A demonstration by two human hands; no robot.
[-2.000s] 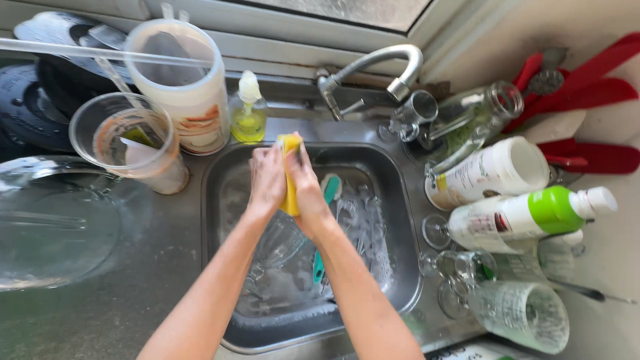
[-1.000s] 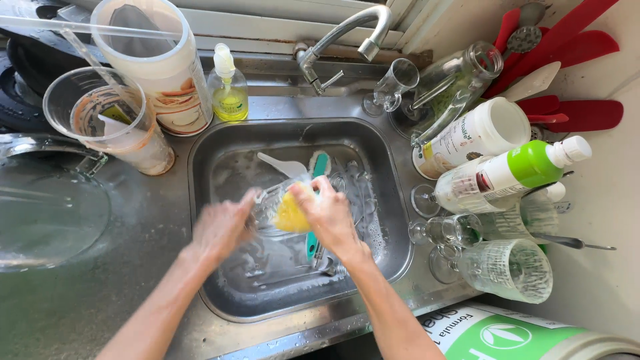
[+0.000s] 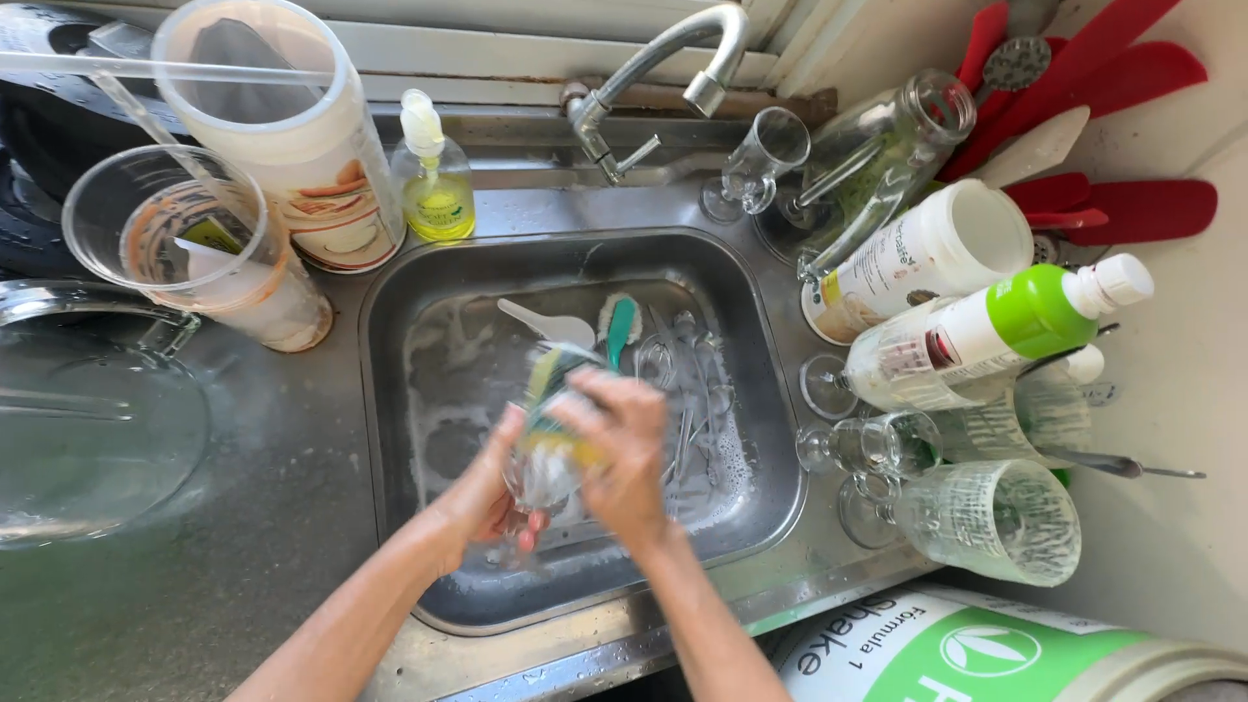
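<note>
Over the steel sink (image 3: 458,575), my left hand (image 3: 487,487) holds a clear glass (image 3: 541,478). My right hand (image 3: 619,439) presses a yellow and green sponge (image 3: 551,385) against it; motion blurs both. Beneath them in the sink lie a white plastic scoop or spoon (image 3: 551,324), a brush with a teal handle (image 3: 620,327) and several metal utensils (image 3: 687,390) among suds. The glass's exact shape is partly hidden by my fingers.
Behind the sink rises a curved faucet (image 3: 673,49). A soap pump bottle (image 3: 436,180), a dirty clear cup (image 3: 224,253) and a glass lid or bowl (image 3: 97,439) are left. Glass goblets (image 3: 985,522), a white tub (image 3: 916,253), a green-topped bottle (image 3: 1014,327) and red utensils (image 3: 1150,210) crowd the right.
Two seconds ago both my hands were together on the yellow sponge, higher in the sink; now they are lower, with a glass held against it. The view has shifted somewhat.
</note>
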